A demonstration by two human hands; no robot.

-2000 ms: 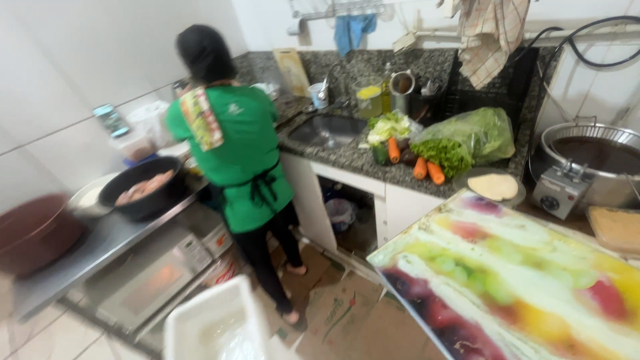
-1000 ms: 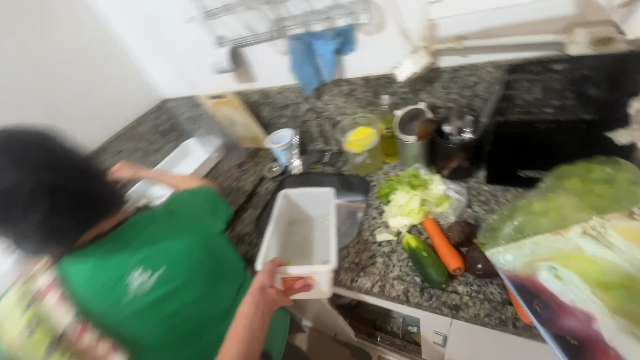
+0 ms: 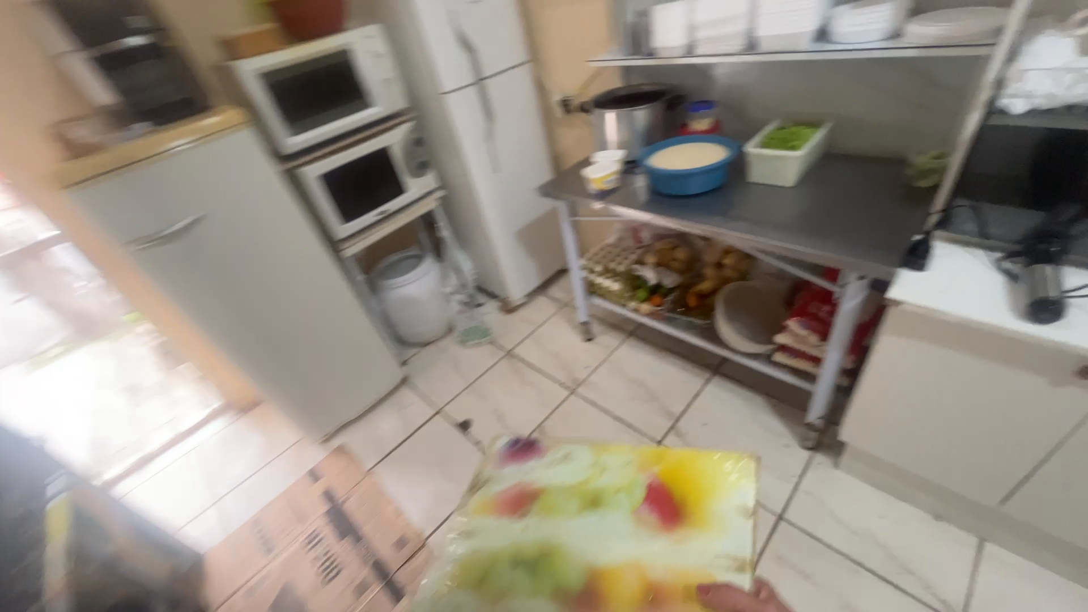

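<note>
At the bottom edge, my right hand [image 3: 741,597] grips the right side of a flat board with a glossy fruit print [image 3: 612,527]. Only its fingers show, lying over the board's near edge. The board is held above the tiled floor, its lower end cut off by the frame. My left hand is out of view.
Ahead stands a steel table [image 3: 816,204] with a blue basin [image 3: 690,166], a white container of chopped greens [image 3: 789,153] and a large pot [image 3: 633,123]. Left are a fridge [image 3: 501,153], stacked microwaves [image 3: 361,183] and a white freezer [image 3: 229,280]. Flattened cardboard [image 3: 314,535] covers some floor.
The view has swung far away from the sink and the person in green. My left hand, which held a white container over the sink a second ago, has left the view.
</note>
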